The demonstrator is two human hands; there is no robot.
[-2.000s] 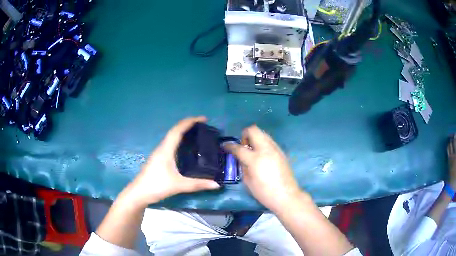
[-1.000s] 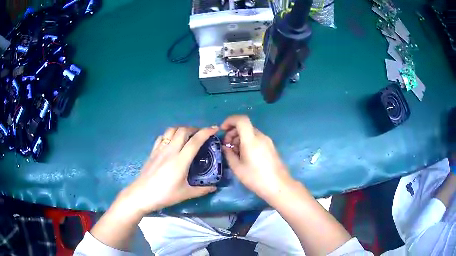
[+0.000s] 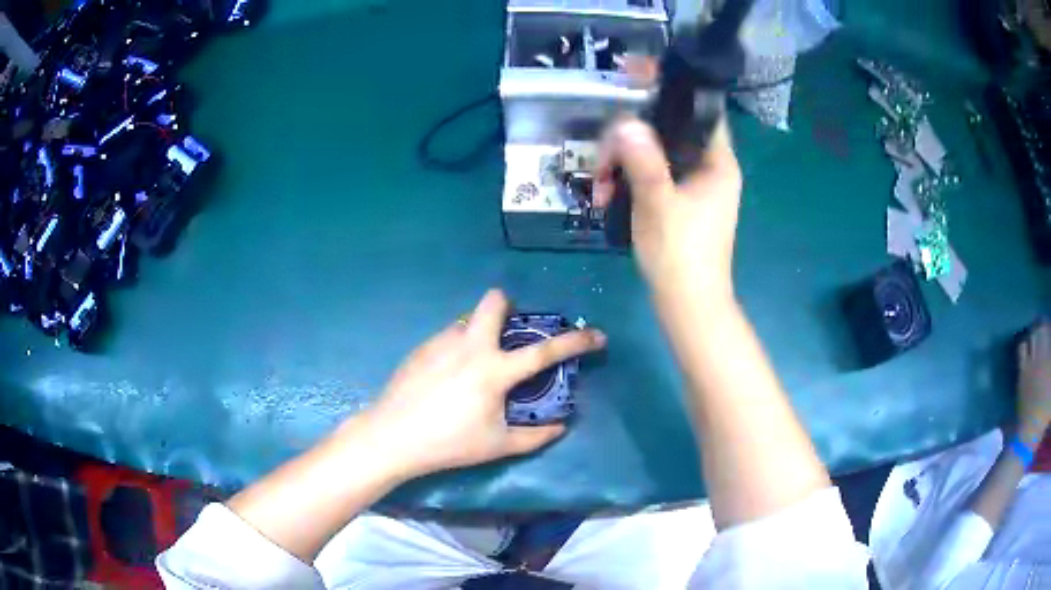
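A black speaker unit [image 3: 542, 398] lies on the green mat in front of me, its ringed face up. My left hand [image 3: 478, 386] holds it, with the index finger across the face and the other fingers around its edges. My right hand [image 3: 680, 196] is raised at the screw feeder and grips the black electric screwdriver [image 3: 692, 98]. The screwdriver's lower end is blurred and partly hidden by the hand, at the front of the white metal screw feeder [image 3: 536, 196].
A heap of part-assembled units [image 3: 104, 173] with blue cells lies at left. A separate speaker unit [image 3: 894, 311] stands at right, below circuit boards [image 3: 920, 173]. A clear bag [image 3: 772, 58] is behind the feeder. Another person's hand [image 3: 1034, 375] is at the right edge.
The speaker unit now lies face up under my left hand. My right hand has left it, moved up and forward, and taken hold of the screwdriver. The camera view has shifted.
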